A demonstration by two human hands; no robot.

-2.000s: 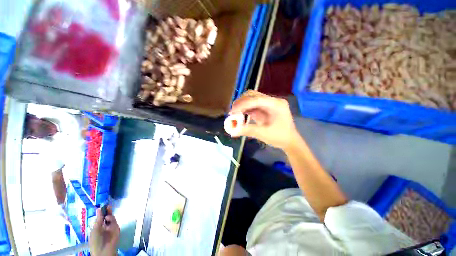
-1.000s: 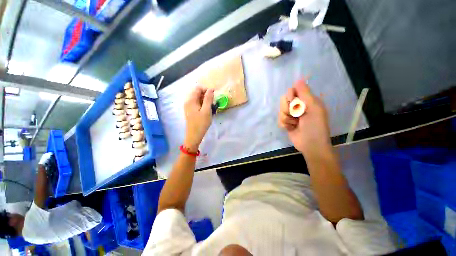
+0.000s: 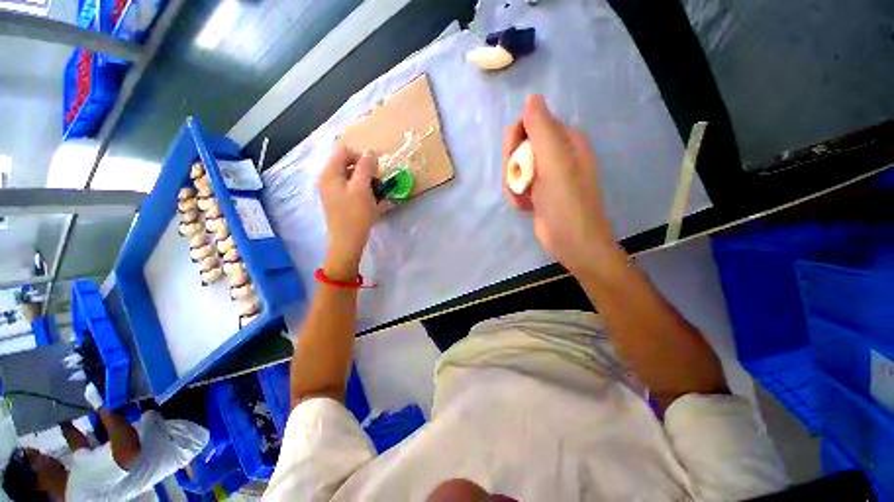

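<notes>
My left hand [image 3: 348, 201] holds a small dark doll part [image 3: 383, 186] at the rim of the green glue cup [image 3: 400, 183]. The cup sits on the brown cardboard pad [image 3: 431, 132], which has pale smears on it. My right hand [image 3: 569, 196] holds a flesh-coloured doll part [image 3: 521, 168] over the bench, its hollow end showing. A joined doll part, a peach piece [image 3: 490, 58] with a dark piece [image 3: 517, 39], lies at the far side of the bench cover [image 3: 471, 230].
A blue tray [image 3: 162, 338] with rows of joined parts stands at the left. A tape strip [image 3: 685, 183] is on the right bench edge. Blue crates [image 3: 774, 314] stand at the lower right. A person [image 3: 127, 451] in white is at the lower left.
Since the oldest frame the view has swung from the cartons to the bench. Since the middle frame the dark part has stayed at the green cup, and the peach part has tilted in my right hand.
</notes>
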